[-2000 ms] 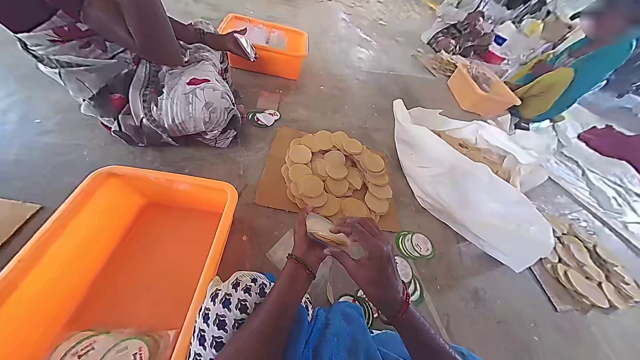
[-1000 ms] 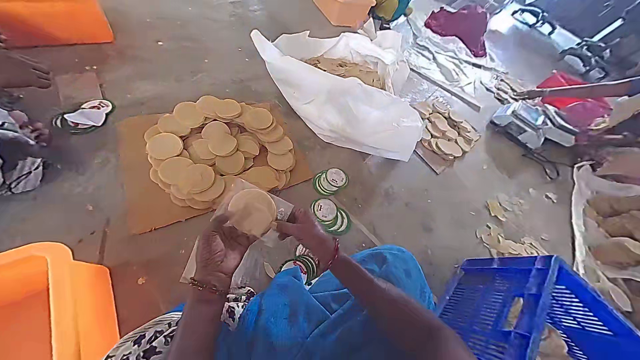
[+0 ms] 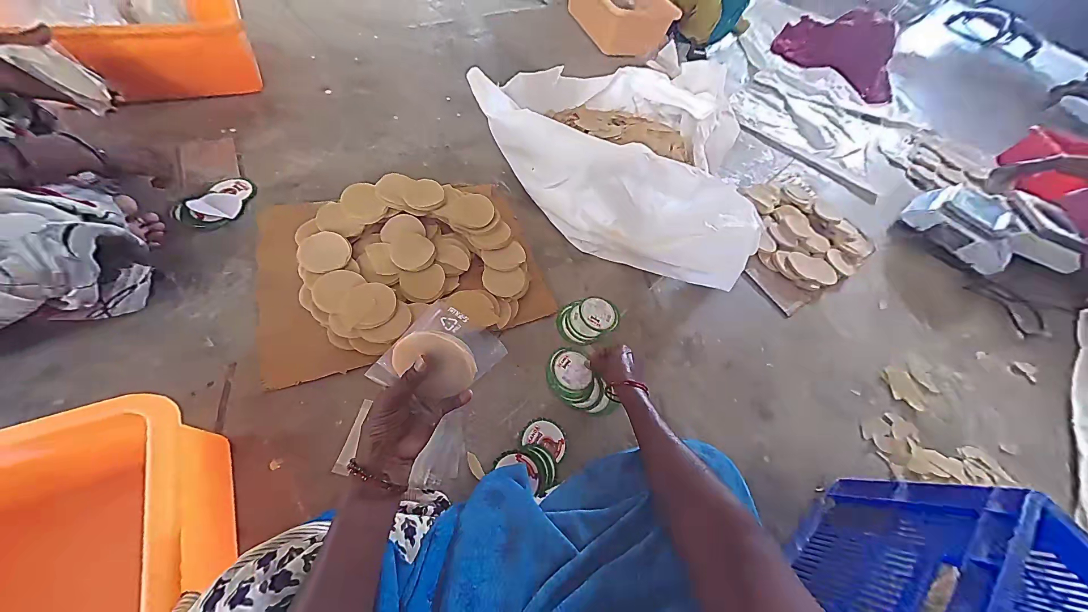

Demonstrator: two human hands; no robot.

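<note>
My left hand (image 3: pixel 408 408) holds a small stack of round, flat tan discs (image 3: pixel 435 364) together with a clear plastic bag (image 3: pixel 484 344). Behind it, many similar discs (image 3: pixel 412 252) lie in overlapping piles on a cardboard sheet (image 3: pixel 285 340). My right hand (image 3: pixel 614 364) is at the edge of a pile of round green-edged labels (image 3: pixel 571 371), its fingers bent; whether they grip a label cannot be told. Another pile of labels (image 3: pixel 599 314) lies just beyond, and more labels (image 3: pixel 544 440) lie near my blue-clothed knee.
An orange tub (image 3: pixel 161 501) stands at lower left, a blue crate (image 3: pixel 918 544) at lower right. A white sack (image 3: pixel 612 204) holds tan pieces. More discs (image 3: pixel 803 238) lie right of it. A co-worker's hand (image 3: pixel 51 72) is at upper left, before another orange tub (image 3: pixel 170 59).
My right hand has left the discs and bag in my left hand and moved right to the green-edged labels. The view has swung to the right since the earliest frame.
</note>
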